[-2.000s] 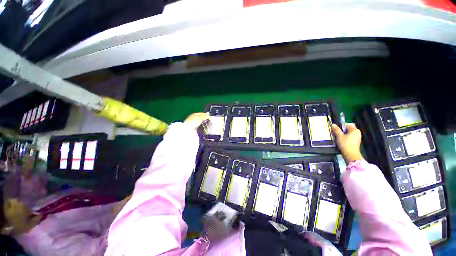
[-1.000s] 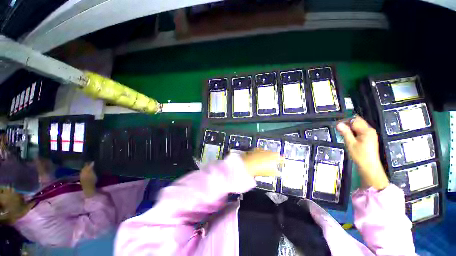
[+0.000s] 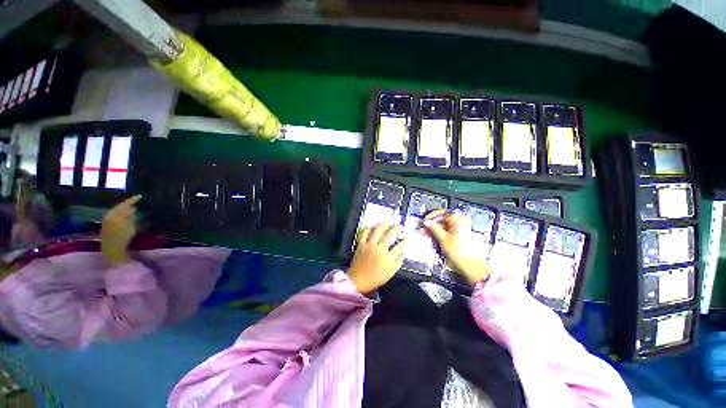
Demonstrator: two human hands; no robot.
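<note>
The near phone tray (image 3: 591,267) lies tilted in front of me with several open phones in a row, each with a pale battery area and dark board end. My left hand (image 3: 377,257) rests over the lower part of the two leftmost phones, fingers bent; I cannot tell if it holds anything. My right hand (image 3: 455,237) is over the second open phone (image 3: 419,249), thumb and fingertips together near its board end. A thin dark thing may be at those fingertips, too blurred to name. The far phone tray (image 3: 478,173) lies behind, also with several open phones.
Stacked phone trays (image 3: 631,335) stand at the right. Another tray partly shows beneath the near one. A dark tray (image 3: 275,199) and a tray with lit phones (image 3: 93,163) lie left. A person's pink sleeve (image 3: 131,287) is at left. A yellow-wrapped post (image 3: 219,84) slants above the bench.
My right hand has moved left from beside the near tray onto its second phone. My left hand has drawn back left to the tray's near left part. The view has shifted, so the trays appear farther right.
</note>
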